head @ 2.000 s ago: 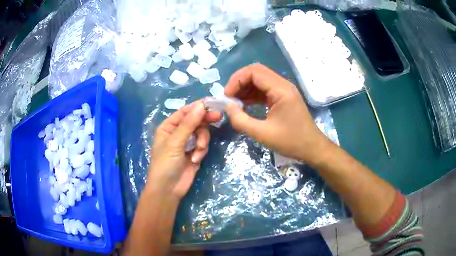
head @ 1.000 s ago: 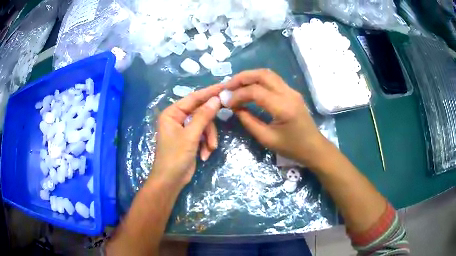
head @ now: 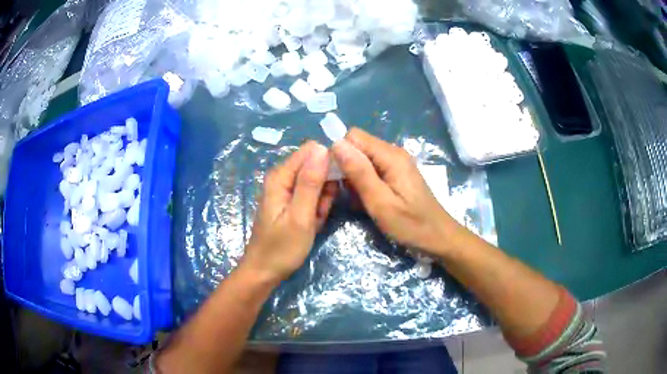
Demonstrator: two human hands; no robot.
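Note:
A small whitish plastic piece [head: 334,172] is pinched between the thumbs and fingers of both hands, mostly hidden by them. My left hand [head: 291,208] grips it from the left, and my right hand [head: 391,191] grips it from the right. The hands are nearly touching above the crinkled clear plastic sheet [head: 351,281]. A loose translucent shell [head: 333,126] lies just beyond the fingertips. Another shell [head: 267,135] lies to the left of it. Whether a disc is inside the held piece is hidden.
A blue bin [head: 159,219] with white capsules stands at left. A pile of translucent shells [head: 292,44] lies beyond the hands. At right are a clear tub [head: 479,98] of white parts, a thin stick [head: 549,197], a phone [head: 559,88] and clear ribbed trays [head: 643,161].
Both hands have turned, with thumbs now side by side over the piece. The right hand has moved lower, uncovering the shell beyond it and the square white card by the right wrist.

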